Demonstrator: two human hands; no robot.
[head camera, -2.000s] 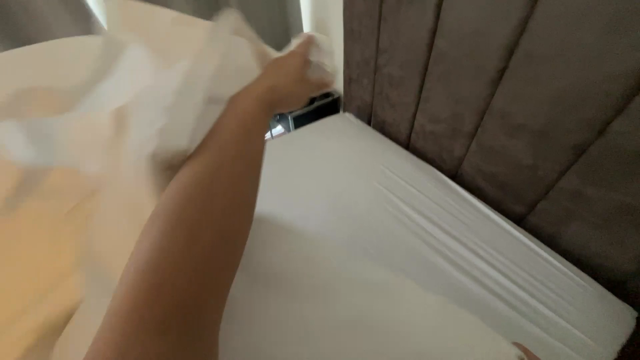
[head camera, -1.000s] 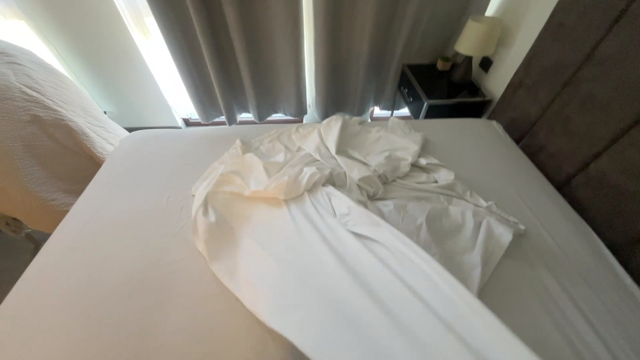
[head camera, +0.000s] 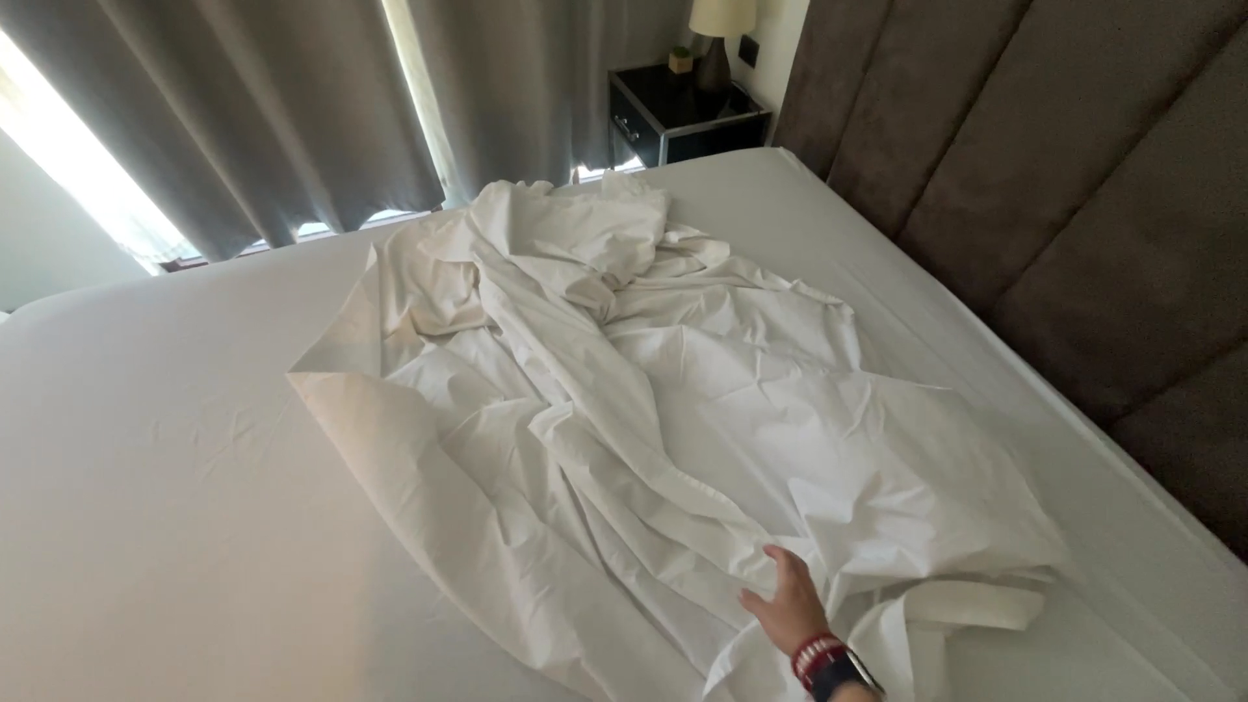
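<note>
A loose white sheet (head camera: 585, 361) lies crumpled in long folds across the bed, from its far edge down to the bottom of the view. Under it, a smooth white fitted sheet (head camera: 214, 419) covers the mattress. My right hand (head camera: 788, 600), with red bracelets (head camera: 814, 655) and a dark watch (head camera: 850, 671) at the wrist, is over the near folds at the lower right. Its thumb and fingers are apart and nothing is gripped between them. Whether the fingertips touch the cloth is hard to tell. My left hand is out of view.
A padded brown headboard (head camera: 1024, 195) runs along the bed's right side. Beyond the far right corner stands a black nightstand (head camera: 687, 112) with a table lamp (head camera: 717, 49) and a small pot (head camera: 681, 60). Grey curtains (head camera: 292, 117) hang behind the far edge.
One second ago neither hand was in view; my right hand has come in at the lower right. The loose sheet is more spread out on the headboard side. Two seconds ago my left hand held white cloth.
</note>
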